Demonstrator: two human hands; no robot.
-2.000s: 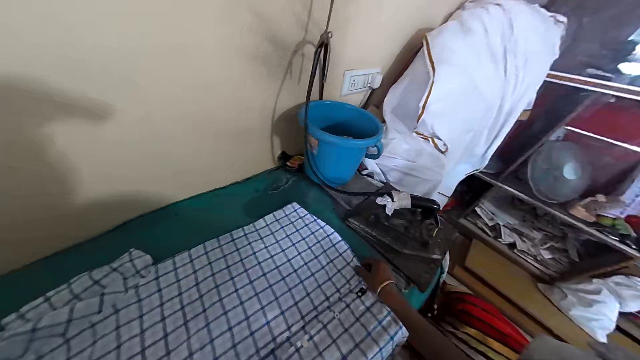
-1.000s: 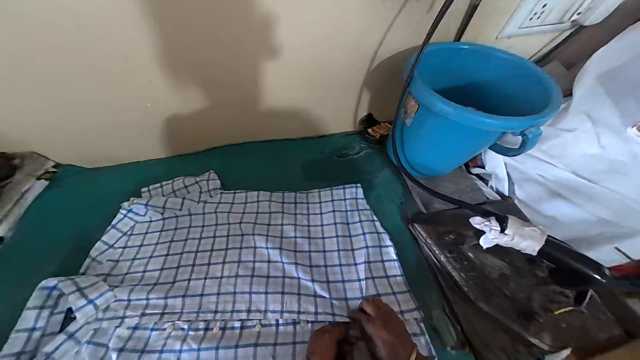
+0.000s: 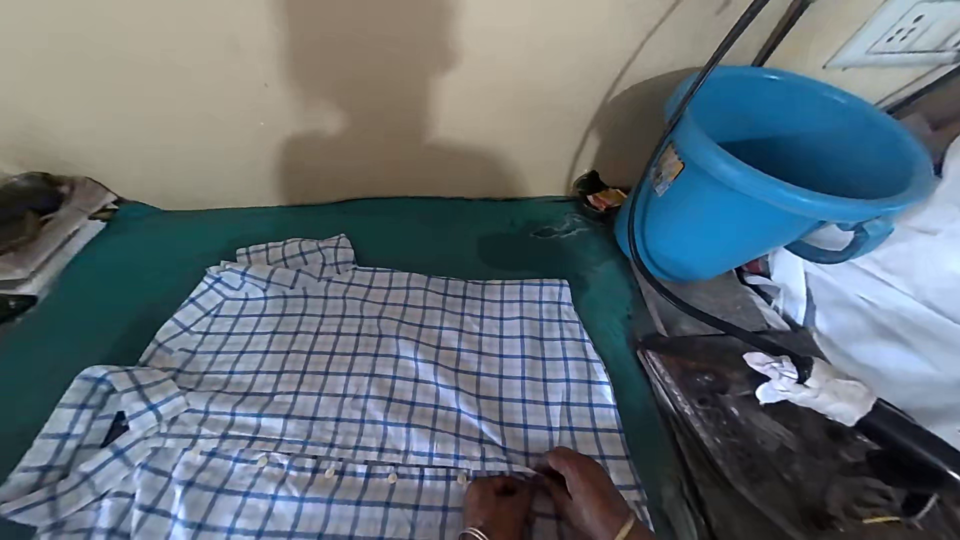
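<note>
A white shirt with blue checks (image 3: 390, 352) lies spread on a green cloth-covered surface (image 3: 450, 232), its collar at the left and a row of buttons along its lower part. My left hand (image 3: 496, 508), with a metal bangle, rests at the button placket near the hem. Right beside it, my right hand (image 3: 589, 495) pinches the edge of the front, a yellowish bangle at its wrist. The fingertips of both hands meet at the placket and are partly hidden.
An electric iron (image 3: 795, 442) with a cloth-wrapped, black handle stands at the right. Behind it are a blue plastic bucket (image 3: 750, 180), a black cord (image 3: 660, 289) and white fabric (image 3: 892, 300). Folded papers (image 3: 56, 240) lie at the far left, a wall socket (image 3: 907, 34) at the upper right.
Two seconds ago only one hand showed, at the shirt's right edge; now both hands are together at the placket. The view has turned and come closer.
</note>
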